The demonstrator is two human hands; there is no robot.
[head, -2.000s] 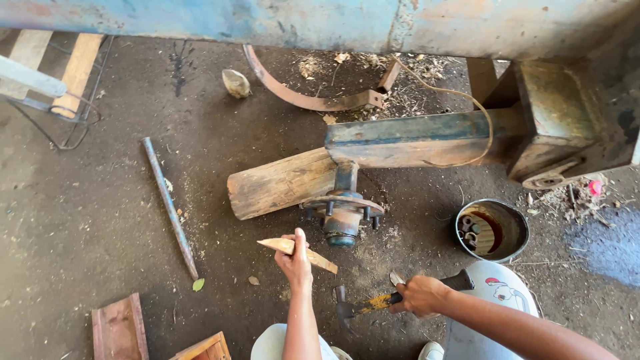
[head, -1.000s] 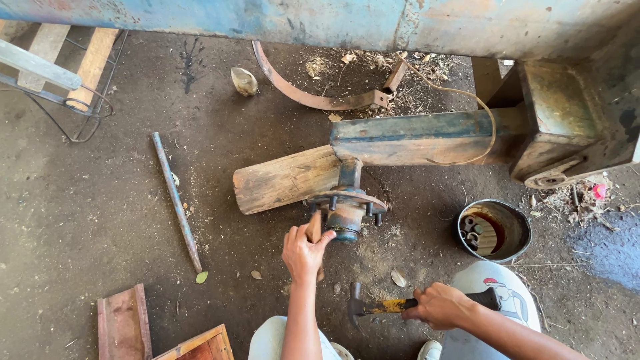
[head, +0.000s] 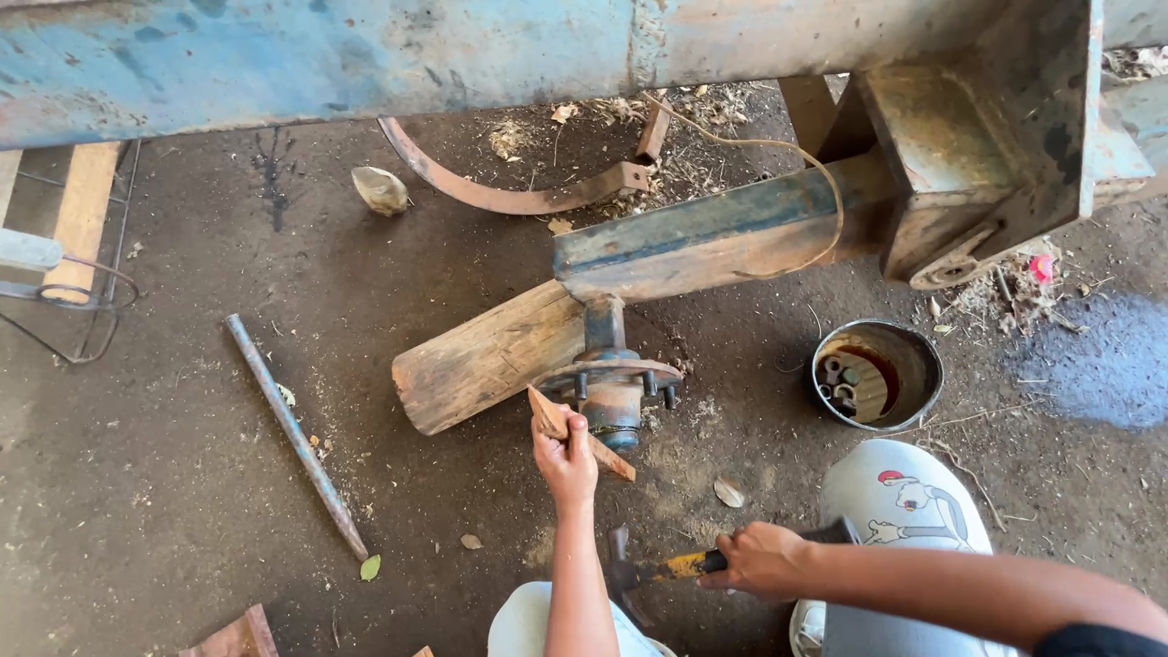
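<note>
A pointed wooden wedge (head: 610,456) is gripped in my left hand (head: 568,456), its tip close to the rim of the rusty wheel hub (head: 610,401) with studs. My right hand (head: 762,558) holds a claw hammer (head: 680,567) with a black and yellow handle, its head low between my knees. The hub sits on a short spindle at the end of a square steel axle beam (head: 721,233). Under the beam's end lies a thick wooden block (head: 493,360).
A blue steel frame (head: 365,59) spans the top. On the dirt floor lie a metal pipe (head: 297,438), a curved steel strip (head: 511,196) and a stone (head: 380,191). At right stands a round metal container (head: 926,388) with nuts inside.
The wedge was tilted away from the hub two seconds ago, then upright against it; now it slants beside the hub in my left hand. The hammer stays low in my right hand.
</note>
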